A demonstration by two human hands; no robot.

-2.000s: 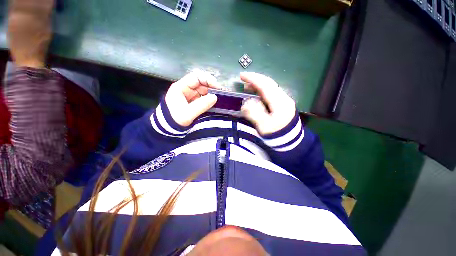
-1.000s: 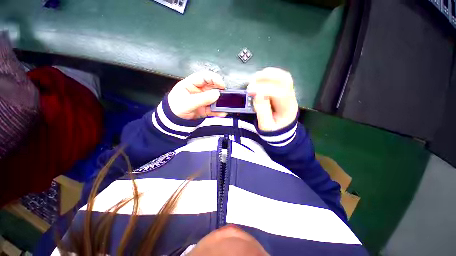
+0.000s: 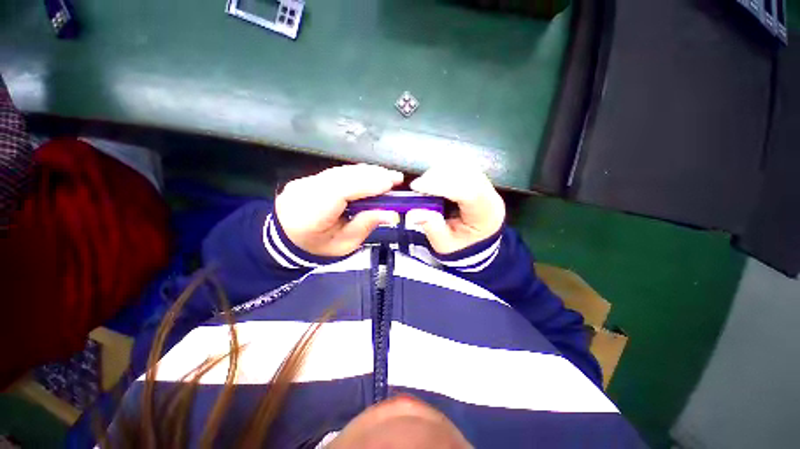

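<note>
My left hand (image 3: 329, 209) and my right hand (image 3: 463, 209) hold a display module (image 3: 399, 204) between them, one hand at each end, close to my jacket. The module is tilted so that a narrow, long side with a purple sheen shows. The fingers cover its ends. A small pale button keypad (image 3: 406, 104) lies loose on the green bench beyond the hands. A grey front bezel (image 3: 268, 15) with an open window and button holes lies at the back of the bench, cut by the top edge.
Black foam sheets (image 3: 684, 123) overhang the green bench (image 3: 325, 79) at right, with part of a frame row (image 3: 767, 16) on top. A dark blue part (image 3: 61, 17) lies far left. A person's red clothing (image 3: 96, 237) is at left. Cardboard (image 3: 575, 302) shows below.
The module has been tipped from showing its dark window to showing its narrow side. My right hand has moved from the button end to grip the module's right end. The neighbour's arm has moved back.
</note>
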